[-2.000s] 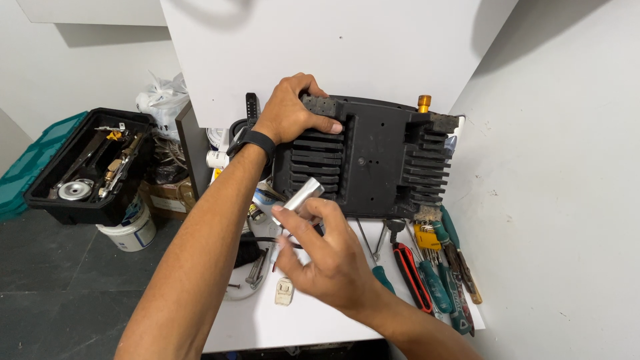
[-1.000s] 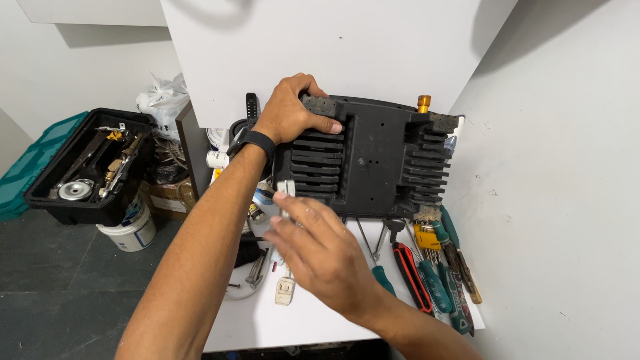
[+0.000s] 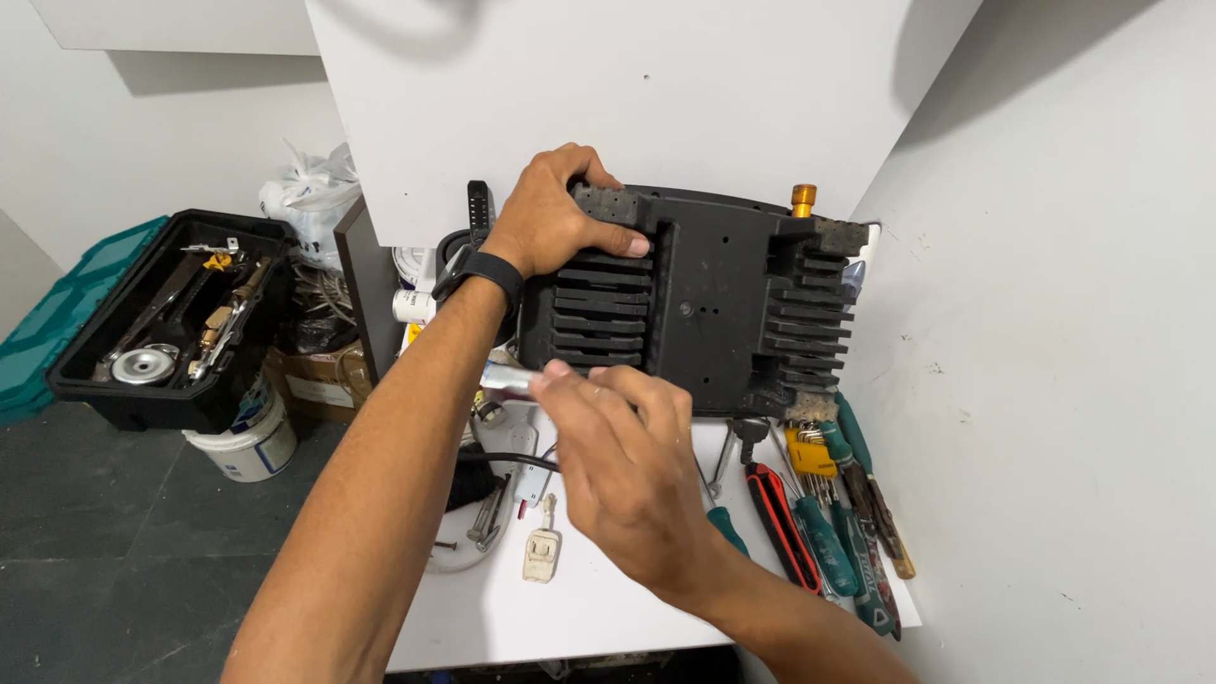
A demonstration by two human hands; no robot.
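Observation:
A black finned plastic housing (image 3: 712,304) with a brass-coloured fitting (image 3: 803,200) at its top right stands tilted on the white table. My left hand (image 3: 560,214), with a black watch on the wrist, grips its upper left corner. In front of the housing's lower left, my right hand (image 3: 627,446) has its fingers closed around a silvery, tube-like object (image 3: 508,378), slightly blurred. A black cable (image 3: 508,459) passes behind the right hand. Below lies a cream plastic connector (image 3: 541,556).
Right of my right hand lie screwdrivers (image 3: 825,546), pliers (image 3: 883,513), a yellow hex key holder (image 3: 810,454) and a red-black tool (image 3: 784,527). An open toolbox (image 3: 171,313) stands at the left above a white bucket (image 3: 247,446). A white wall (image 3: 1064,380) bounds the right side.
The silvery object points up and to the right in the oldest frame, upward in the middle one, and left now. My right hand has turned with it. My left hand keeps its place on the housing.

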